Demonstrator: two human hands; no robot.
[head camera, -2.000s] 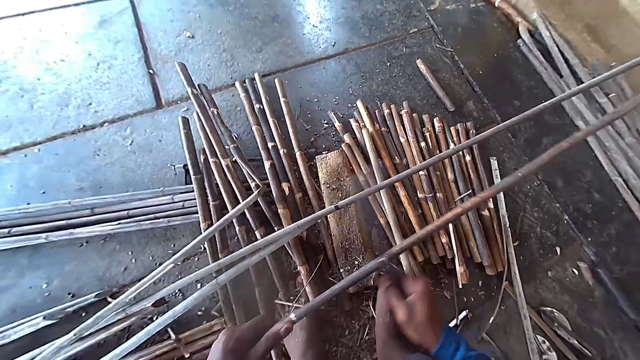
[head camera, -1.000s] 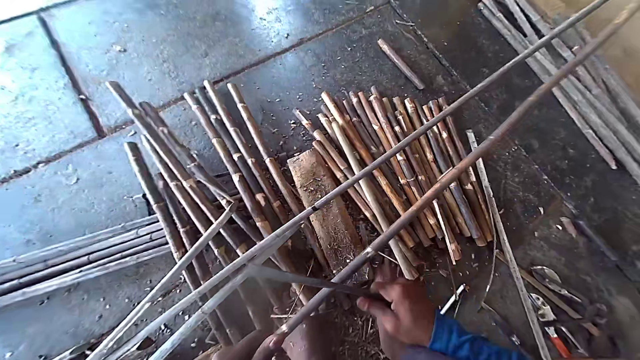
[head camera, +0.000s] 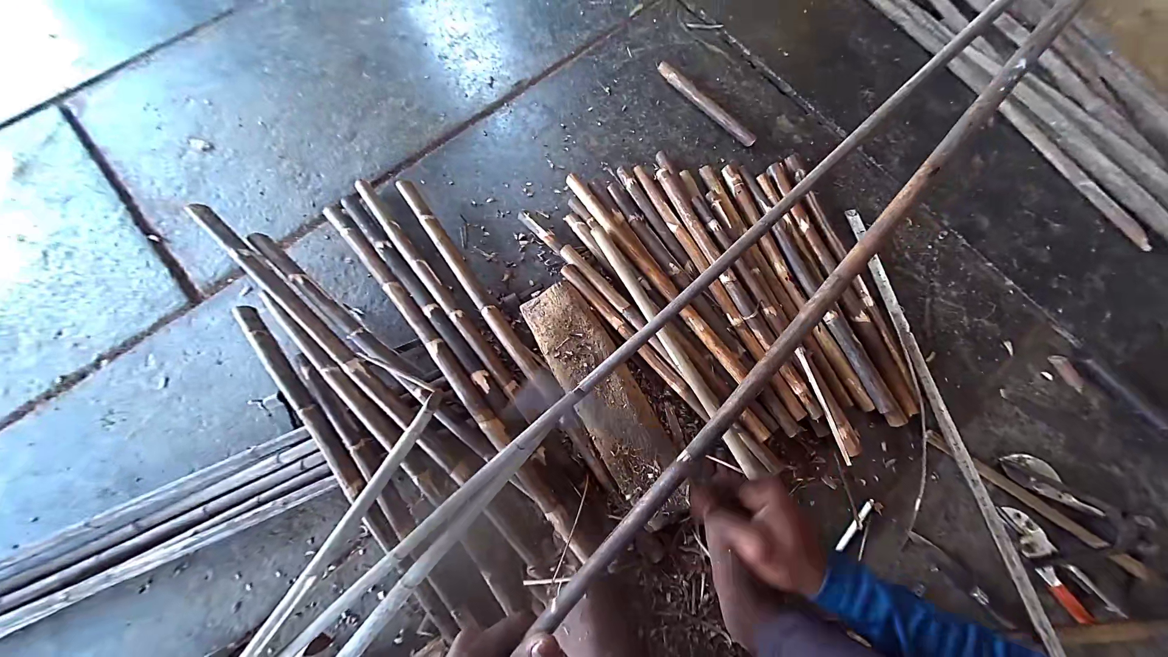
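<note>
At the bottom edge, my left hand (head camera: 506, 639) grips the lower end of a long wooden pole (head camera: 803, 324), which slants up to the top right. My right hand (head camera: 771, 538), in a blue sleeve, is closed and motion-blurred just right of the pole; it holds a bladed tool whose blade is only a faint grey smear (head camera: 543, 397). A second long stick (head camera: 675, 306), split at its lower end, runs beside the pole. Beneath both lies a wooden block (head camera: 598, 392) strewn with shavings. Several short cut sticks (head camera: 730, 283) lie right of the block.
Longer cut canes (head camera: 420, 310) lie left of the block. Thin poles (head camera: 173, 511) rest at far left, weathered poles (head camera: 1077, 119) at upper right. One short stick (head camera: 707, 105) lies apart. Metal hand tools (head camera: 1063, 593), one with a red handle, are at lower right. My feet flank the block.
The blade, seen clearly across the pole one second ago, is now blurred. The long pole stays in my left hand; its far end has swung upward since two seconds ago.
</note>
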